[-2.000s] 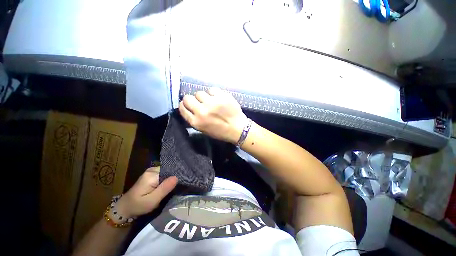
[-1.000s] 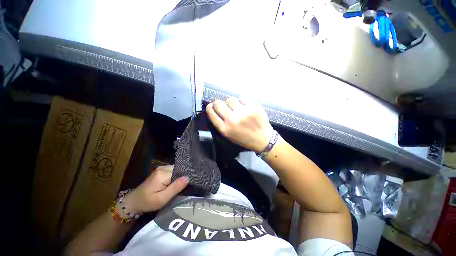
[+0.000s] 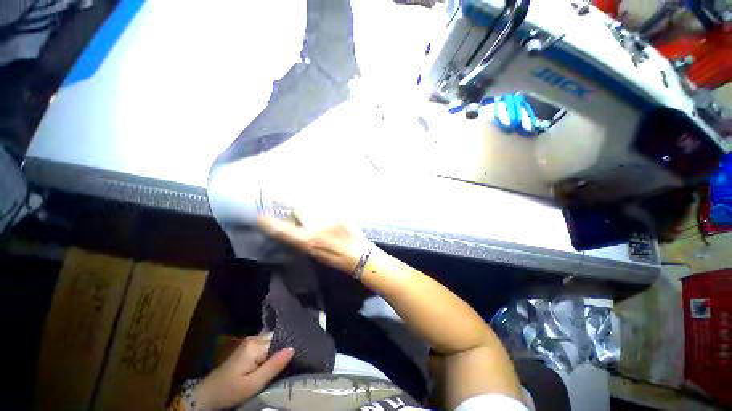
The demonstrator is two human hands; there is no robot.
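Note:
A dark patterned fabric piece (image 3: 301, 329) hangs below the table's front edge near my lap. My left hand (image 3: 249, 365) grips its lower left edge between thumb and fingers. My right hand (image 3: 313, 239) lies over the table's front edge with fingers extended to the left, blurred, beside the cloth; whether it holds any cloth is unclear. A pale strip (image 3: 233, 193) curves over the table edge left of my right hand. It runs into a longer grey fabric band (image 3: 301, 96) lying across the white table (image 3: 185, 104).
The sewing machine (image 3: 578, 104) stands at the upper right, with blue-handled scissors (image 3: 518, 114) behind its needle area. A ruler strip (image 3: 449, 242) runs along the table's front edge. Cardboard boxes (image 3: 152, 337) stand below left. Silvery wrapped items (image 3: 554, 329) lie at lower right.
The view has shifted, bringing in more of the machine. My right hand's fingers have opened out toward the left. The grey band now lies curved across the table. My left hand still holds the dark fabric.

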